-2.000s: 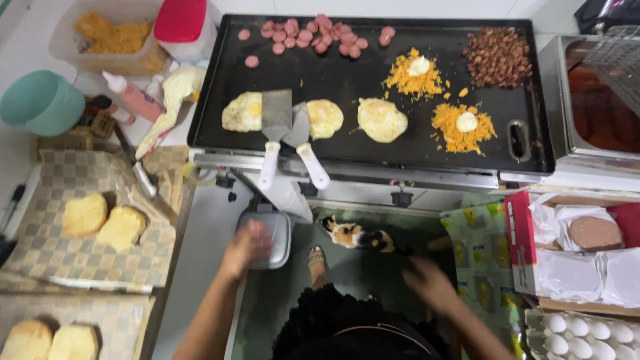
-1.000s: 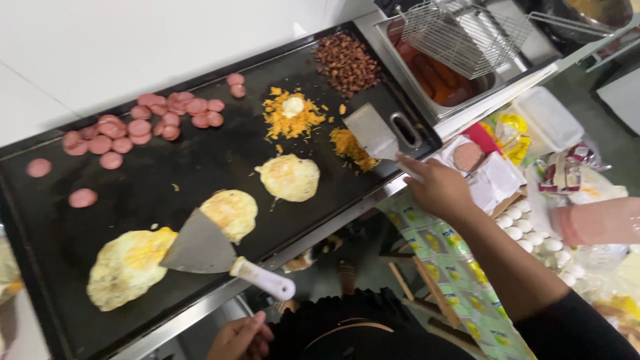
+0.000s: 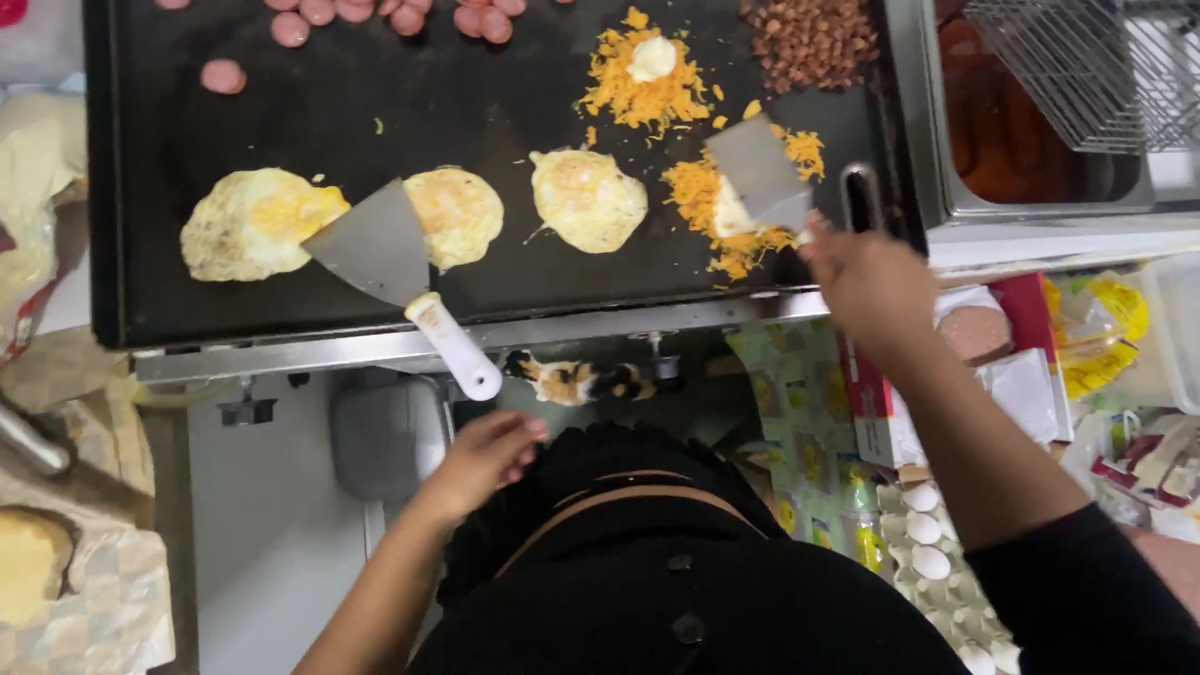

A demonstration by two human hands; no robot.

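Observation:
My right hand grips a metal spatula, its blade over a pile of shredded orange food with a white dollop, at the griddle's front right. Empty, with its fingers loosely curled, my left hand hovers below the white handle of a second spatula. That spatula rests on the griddle, its blade between two fried eggs. A third fried egg lies to their right. Another shredded pile with a white dollop sits behind, beside diced browned meat.
Sliced sausages lie along the griddle's back. A fryer with wire baskets adjoins on the right. Below it are a box of patties and an egg tray. A bun is at left; a cat is on the floor.
Two seconds ago both hands were empty and both spatulas lay together by the eggs. One spatula is now in my right hand, over the front shredded pile. The view has shifted considerably.

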